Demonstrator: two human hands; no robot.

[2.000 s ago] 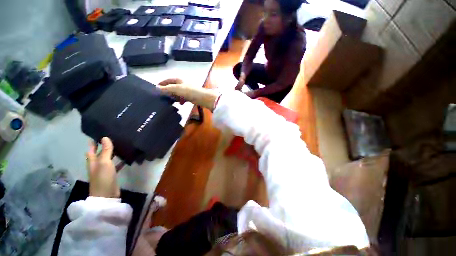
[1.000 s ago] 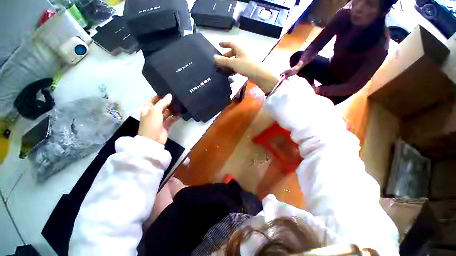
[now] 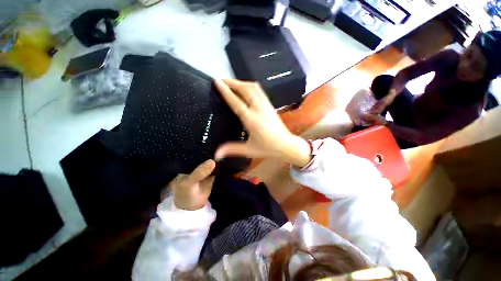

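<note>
A black dotted gift box piece (image 3: 165,110) with pale lettering is tilted in front of me, over the table's near edge. My left hand (image 3: 192,189) holds its lower edge, with the thumb on top. My right hand (image 3: 258,121) lies over its right side, fingers at the upper corner and thumb on the face. The undersides of both grips are hidden. Another black stack (image 3: 269,60) with pale lettering sits just beyond it on the table. Flat black pieces (image 3: 93,175) lie below and left of it.
A plastic bag (image 3: 104,85) with a dark slab (image 3: 88,63) lies behind the held piece. A black coiled loop (image 3: 93,26) is further back. An open box (image 3: 365,22) stands at back right. A person (image 3: 439,93) sits right, near a red stool (image 3: 379,153).
The lettered black stack is now out of my hands on the table. Both hands are at a dotted black piece nearer to me. The view has turned left.
</note>
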